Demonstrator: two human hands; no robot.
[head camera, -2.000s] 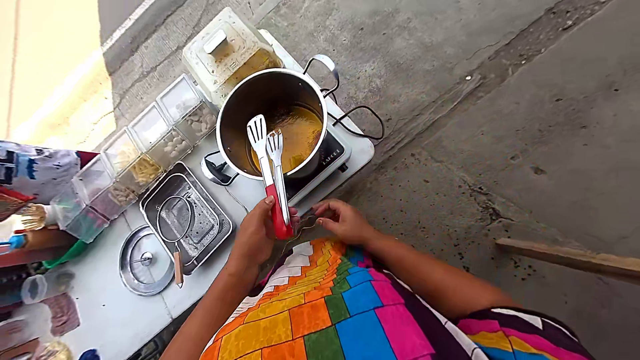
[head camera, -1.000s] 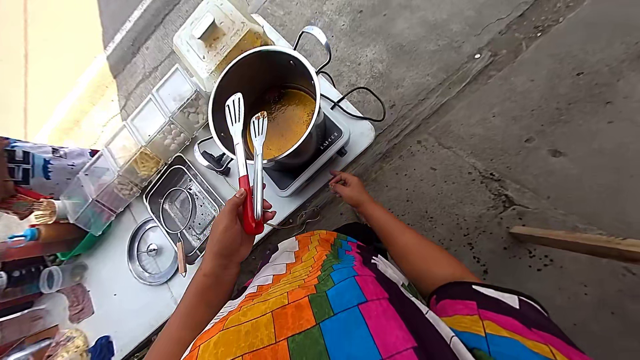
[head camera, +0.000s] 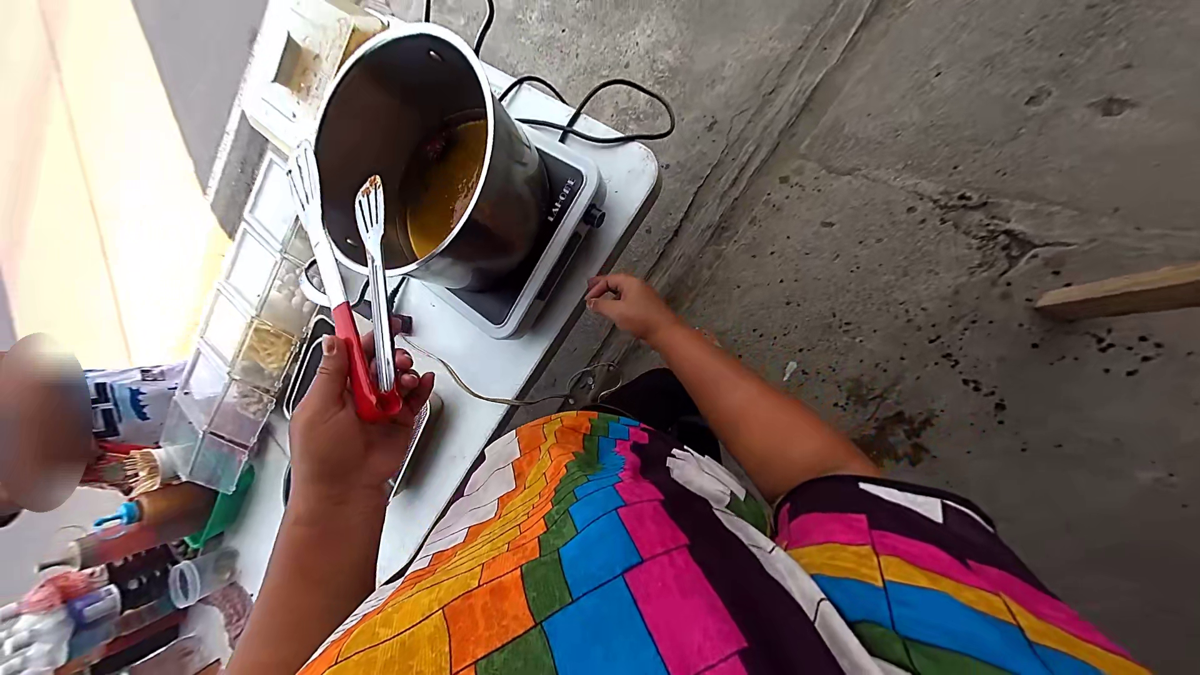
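My left hand (head camera: 352, 427) holds metal tongs (head camera: 328, 272) with red grips, their slotted tips upright and apart at the near left rim of a deep metal pot (head camera: 511, 202). Yellow-brown liquid (head camera: 450, 192) lies in the pot, with darker bits on it. Beneath the pot is a flat electric cooker (head camera: 548, 248) with a knob, on the white table (head camera: 525, 361). My right hand (head camera: 630, 305) is beside the table's edge, its fingers curled and nothing visible in them. A wire tray (head camera: 412, 450) is partly hidden behind my left hand and forearm.
Clear compartment boxes (head camera: 248, 347) with food pieces line the table's far side, beside a lidded plastic container (head camera: 300, 66). A black cable (head camera: 619, 112) loops over the table edge. Bottles (head camera: 173, 506) and jars stand at lower left, near another person (head camera: 42, 422). A wooden bar (head camera: 1120, 292) shows at right.
The view has shifted. My right hand was close to the tongs two seconds ago and has moved away from them. The tongs remain in my left hand, with their arms wider apart than in the oldest frame.
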